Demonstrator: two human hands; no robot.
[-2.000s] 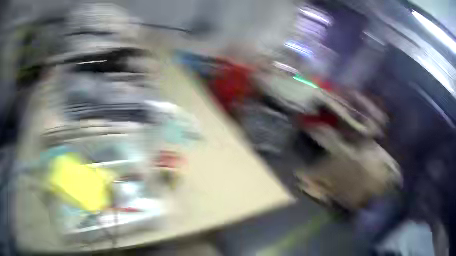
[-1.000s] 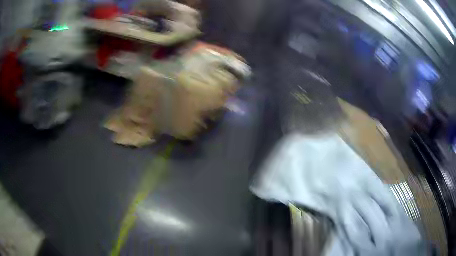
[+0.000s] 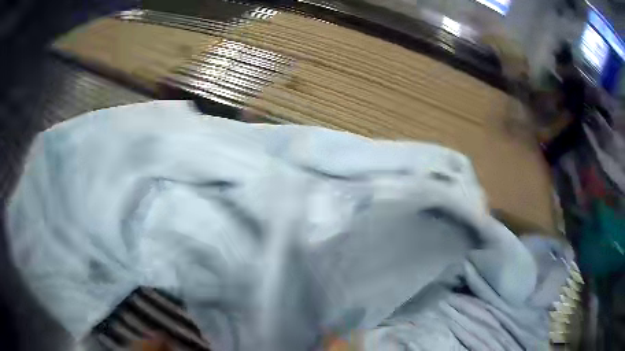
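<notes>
A large pale blue-grey panel [image 3: 205, 158], like soft cloth or hide, lies crumpled across the middle of the view. A darker, smoother grey part [image 3: 390, 253] shows right of centre, with narrow folds at the lower right. Dark parallel bars [image 3: 157, 319] show through a gap at the lower left. A small blurred orange patch there, probably my left hand [image 3: 154, 342], is cut off by the bottom edge. Another, probably my right hand [image 3: 334, 341], is at the bottom edge against the panel. Whether either grips anything cannot be told.
Shiny parallel metal bars [image 3: 236, 68] and tan ribbed boards [image 3: 397, 96] lie beyond the panel. A row of pale metal pieces [image 3: 567, 308] lines the rack's right end. A teal object [image 3: 603, 236] and a blurred dark figure, possibly a person [image 3: 572, 103], are at the right.
The view has swung right, from a worktable, past floor and bagged goods, to the rack. The pale panel now fills much of the view. Orange patches have appeared at the bottom edge.
</notes>
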